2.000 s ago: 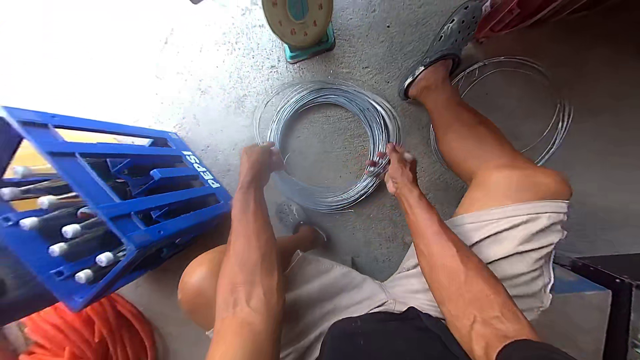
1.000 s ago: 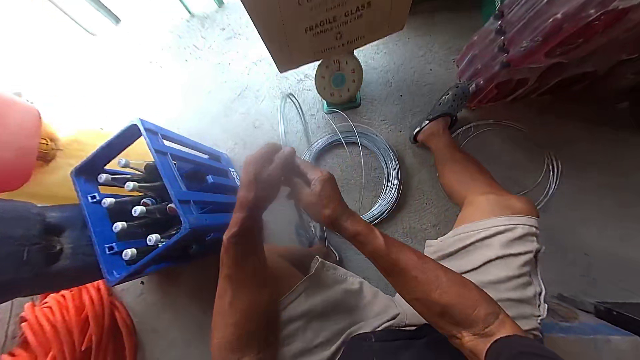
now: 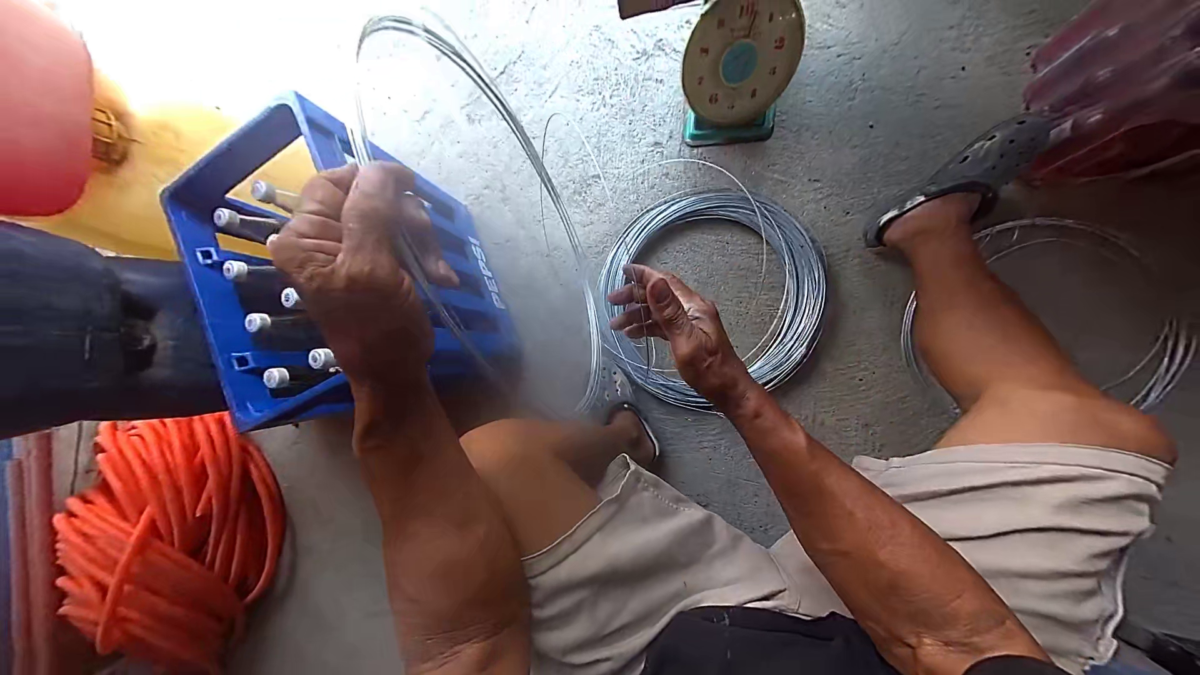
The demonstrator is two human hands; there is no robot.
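Note:
My left hand (image 3: pixel 361 244) is closed around a loose loop of thin metal wire (image 3: pixel 511 122), raised in front of a blue plastic bottle crate. The loop arcs up from the hand and comes down beside the larger coil of wire (image 3: pixel 806 281) on the concrete floor. Above the left side of that coil is my right hand (image 3: pixel 670 319), fingers spread and thumb raised, with no grip visible. A few thin strands curve near its fingers; whether they touch it is unclear. Another wire coil (image 3: pixel 1162 366) lies partly behind my right leg.
The blue Pepsi crate (image 3: pixel 483 272) holds several capped bottles at the left. Below it sits a bundle of orange hose or rope (image 3: pixel 169 534). A dial scale (image 3: pixel 741 66) stands beyond the coil. Red plastic-wrapped goods (image 3: pixel 1125 84) are at the upper right, near my clog (image 3: pixel 1012 159).
My hands were together a second ago and are now apart. The left has moved left over the crate with the wire loop. The cardboard box behind the scale is largely out of view.

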